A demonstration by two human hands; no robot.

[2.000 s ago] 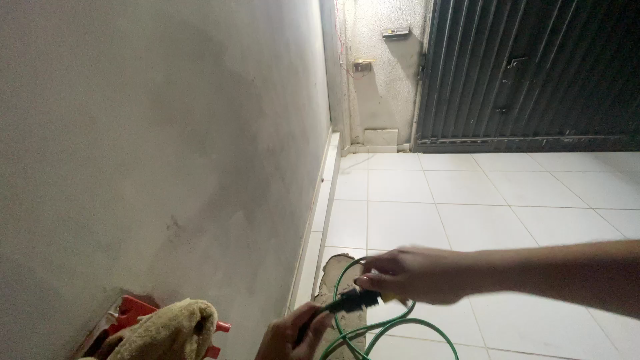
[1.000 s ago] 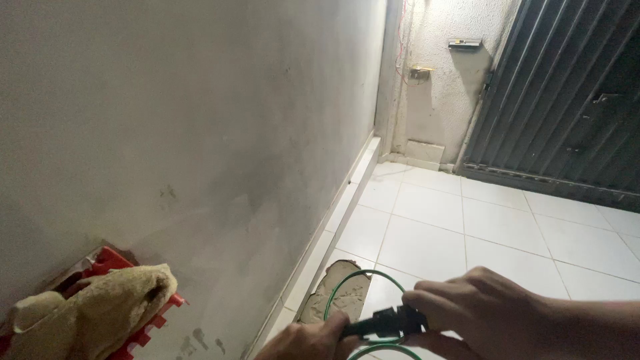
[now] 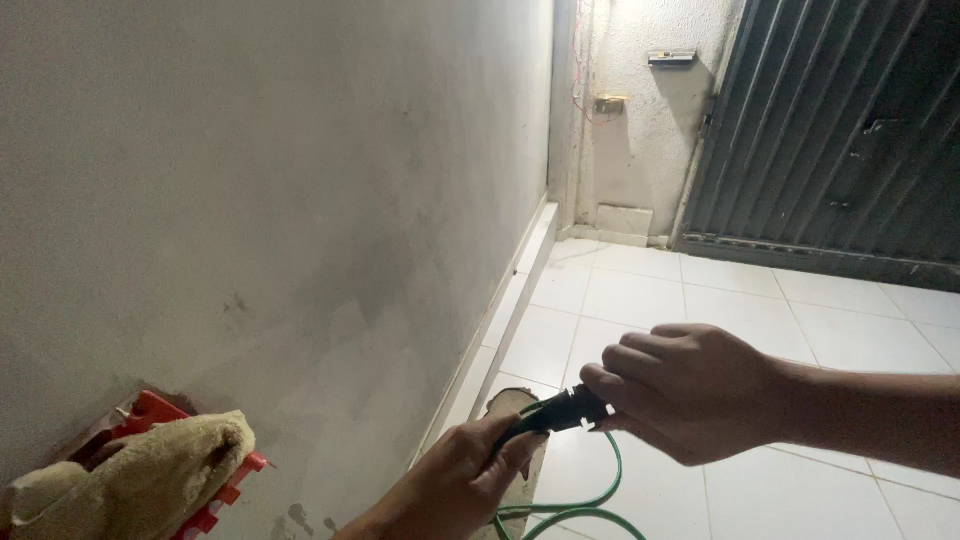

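Observation:
My left hand [image 3: 469,472] is closed on one end of a dark fitting [image 3: 566,411], with a green cable [image 3: 616,469] running from it. My right hand [image 3: 686,390] grips the other end of that fitting, its fingers curled over it. The cable hangs in loops below both hands, in front of the tiled floor. What exactly the fitting is, a plug or a lamp holder, I cannot tell.
A beige cloth [image 3: 135,472] lies over a red plastic piece [image 3: 154,409] at the lower left wall. A broken floor patch [image 3: 517,491] lies beside the white baseboard [image 3: 510,315]. Farther off are a dark metal gate [image 3: 825,135] and a wall box [image 3: 609,105] with thin wires.
Both hands stay on the dark fitting. The fingers of my right hand have shifted and now curl over its end. The view has turned somewhat.

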